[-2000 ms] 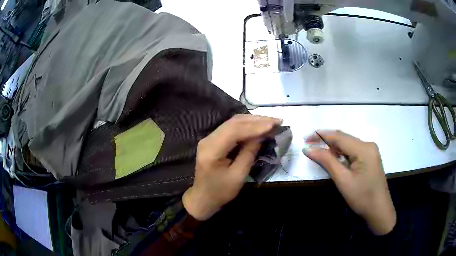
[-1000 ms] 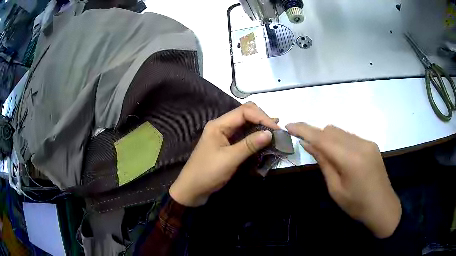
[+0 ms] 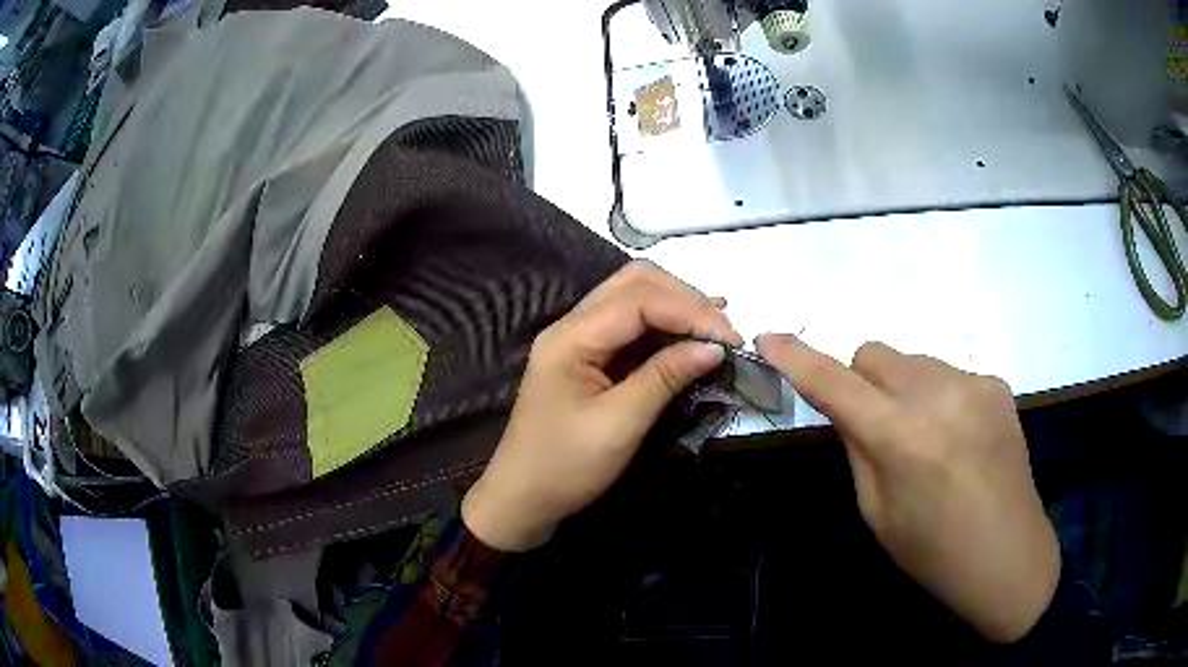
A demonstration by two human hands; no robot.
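Observation:
The dark brown panel point(image 3: 443, 248) lies left of centre, joined to a heap of grey fabric point(image 3: 196, 170). A green five-sided patch point(image 3: 366, 391) is on the brown. My left hand point(image 3: 593, 397) pinches the panel's right corner between thumb and fingertips. A small light grey tab point(image 3: 757, 386) sticks out of that corner to the right. My right hand point(image 3: 945, 463) has its index fingertip at the tab's upper edge. A thin dark line, perhaps an awl tip, shows between the fingertips; the rest of the right hand's grip is hidden.
The sewing machine bed point(image 3: 886, 143) with its needle plate point(image 3: 743, 99) is at the top right. A cream tension knob point(image 3: 786, 26) is above it. Scissors point(image 3: 1146, 235) with green-brass handles lie at the far right. The table edge curves below the hands.
Over two seconds the right hand has moved left to the corner held by the left hand. The grey tab now points out to the right. The machine sits higher in view.

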